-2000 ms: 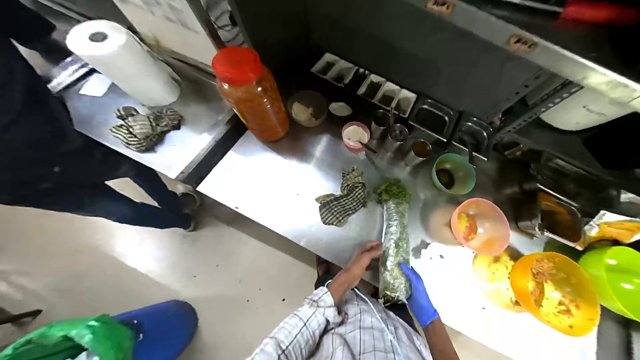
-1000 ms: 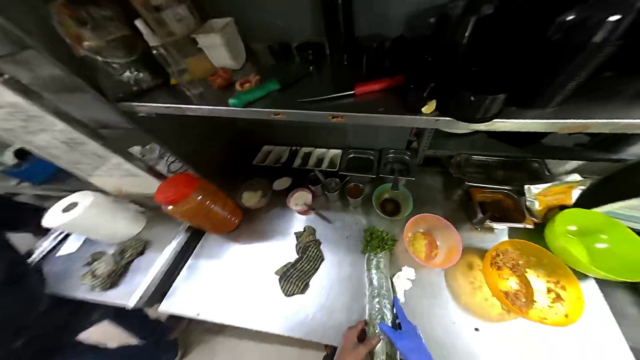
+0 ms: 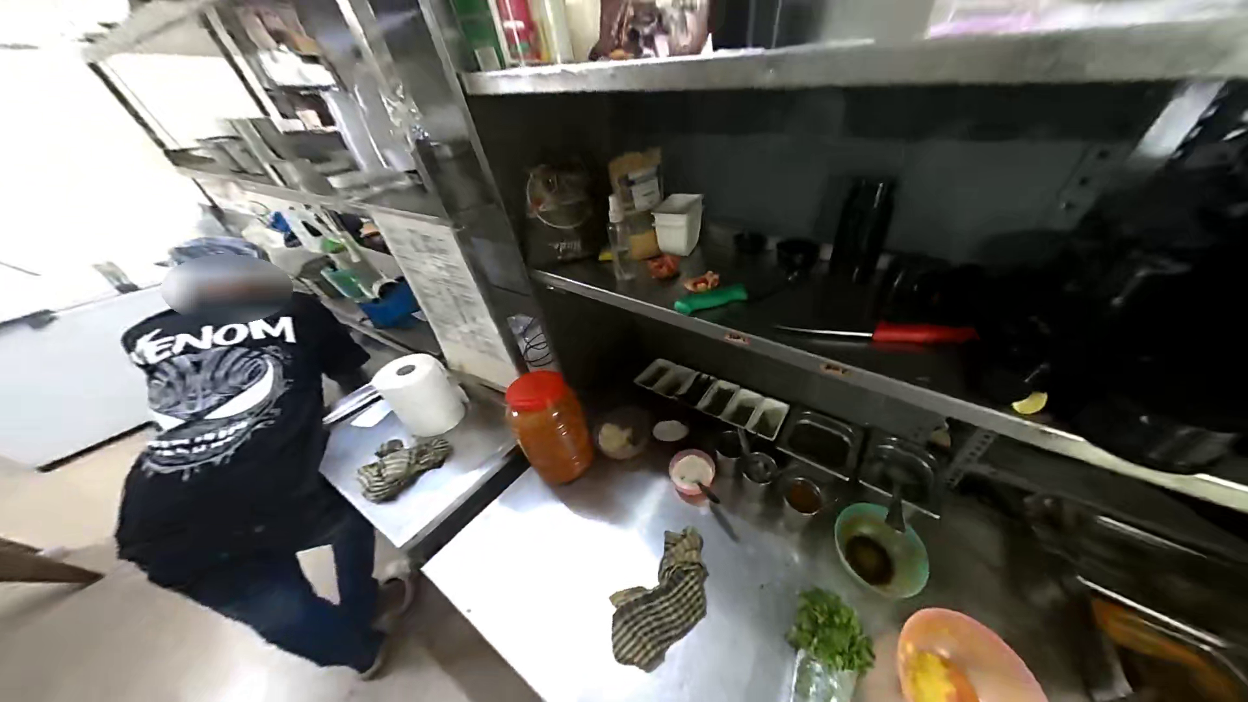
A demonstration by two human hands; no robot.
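Note:
Neither of my hands shows in the head view now. At the bottom edge lies a bunch of leafy green herbs (image 3: 831, 629), its lower part in clear plastic wrap (image 3: 821, 681); the rest of the bundle is cut off by the frame. Left of it a crumpled checked cloth (image 3: 663, 604) rests on the steel counter. To the right stand a green bowl with dark liquid (image 3: 882, 551) and a pink-orange bowl with yellow food (image 3: 965, 658). A small pink bowl of white contents with a spoon (image 3: 692, 472) sits further back.
A large red-lidded jar (image 3: 549, 429) stands at the counter's left corner. On the shelf above are a red-handled knife (image 3: 921, 333) and a green-handled tool (image 3: 710, 298). A person in a black shirt (image 3: 229, 419) stands at the left by a paper roll (image 3: 419, 394) and another checked cloth (image 3: 402, 468).
The view has swung up and left. Both hands, seen on the wrapped bundle earlier, are out of the frame. More of the person at the left now shows.

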